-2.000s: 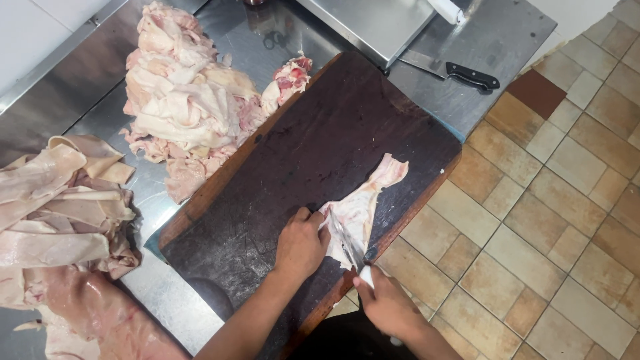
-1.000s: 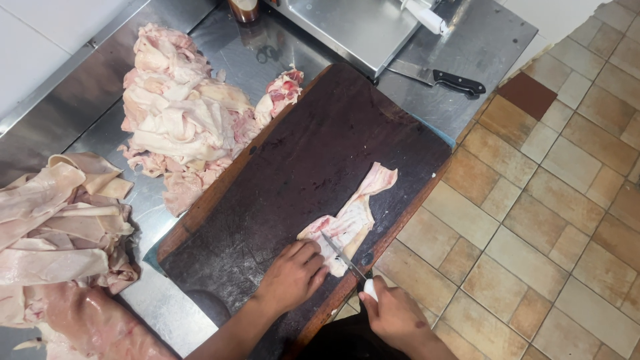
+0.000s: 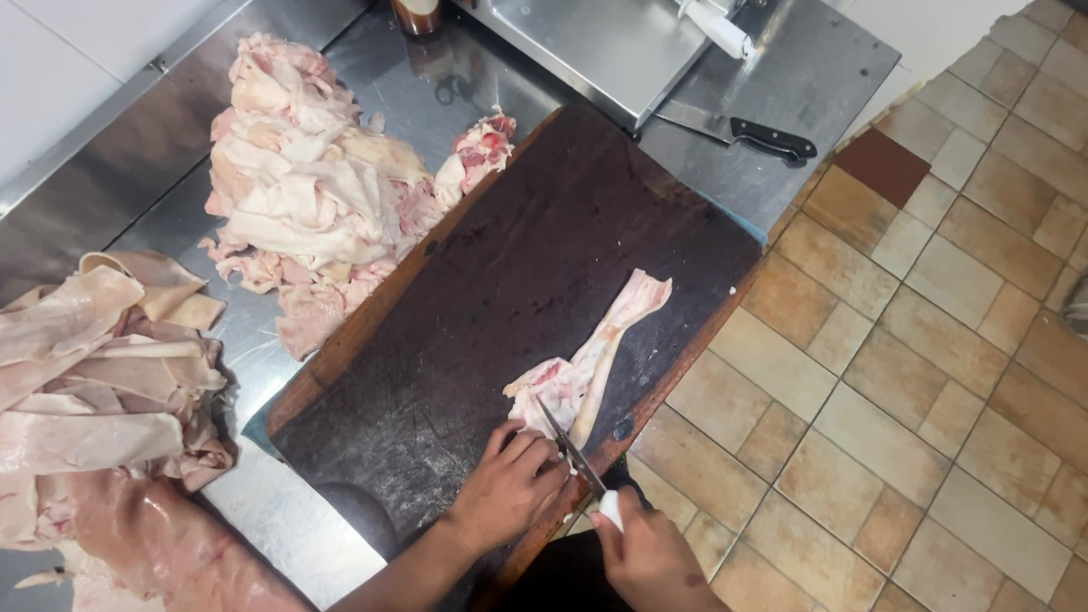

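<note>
A pale strip of raw meat or skin with pink patches (image 3: 595, 353) lies slantwise on a dark wooden cutting board (image 3: 476, 289). My left hand (image 3: 512, 480) presses on its near end, fingers bent, close to the board's front edge. In my right hand (image 3: 650, 544) is a knife with a white handle (image 3: 610, 510); its blade (image 3: 568, 442) rests on the strip, just right of my left fingertips. Whether the blade has gone through cannot be told.
Left of the board are a heap of fatty trimmings (image 3: 314, 187), stacked skin sheets (image 3: 93, 374) and a large pink piece (image 3: 170, 544) on the steel counter. A black-handled knife (image 3: 769, 140) lies behind the board, beside a steel appliance (image 3: 595, 42). Floor tiles (image 3: 850, 382) show at right.
My left hand has shifted along the near end of the strip, toward the board's front edge. The knife stays in my right hand. The strip's far end lies differently than two seconds ago.
</note>
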